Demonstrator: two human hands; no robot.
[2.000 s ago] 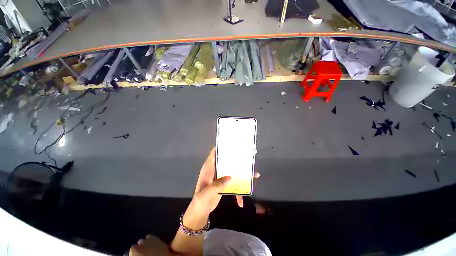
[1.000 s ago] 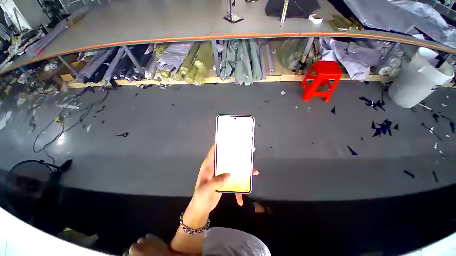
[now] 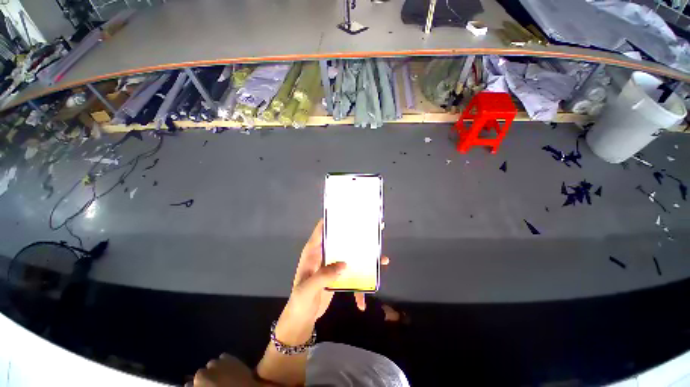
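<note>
A smartphone (image 3: 352, 227) is upright in front of me, its screen mostly glaring white with a yellow-orange band at the bottom. My left hand (image 3: 316, 278) is shut on its lower part, thumb over the lower left of the screen and fingertips showing past the right edge. A beaded bracelet (image 3: 292, 342) is on that wrist. My right hand (image 3: 221, 373) seems to be the one at the bottom edge, beside the left forearm. It is cut off and its fingers are unclear. A grey-white sleeve or cloth (image 3: 354, 367) lies right of the forearm.
A long table (image 3: 257, 39) with an orange edge crosses the top. Fabric rolls (image 3: 366, 92) lie on its lower shelf. A red stool (image 3: 488, 121) and white bin (image 3: 634, 119) stand right. Dark offcuts (image 3: 578, 192) lie on the floor; a round dark cage (image 3: 44, 261) is at left.
The phone and my left hand have shifted very slightly left in the picture. The grip is the same.
</note>
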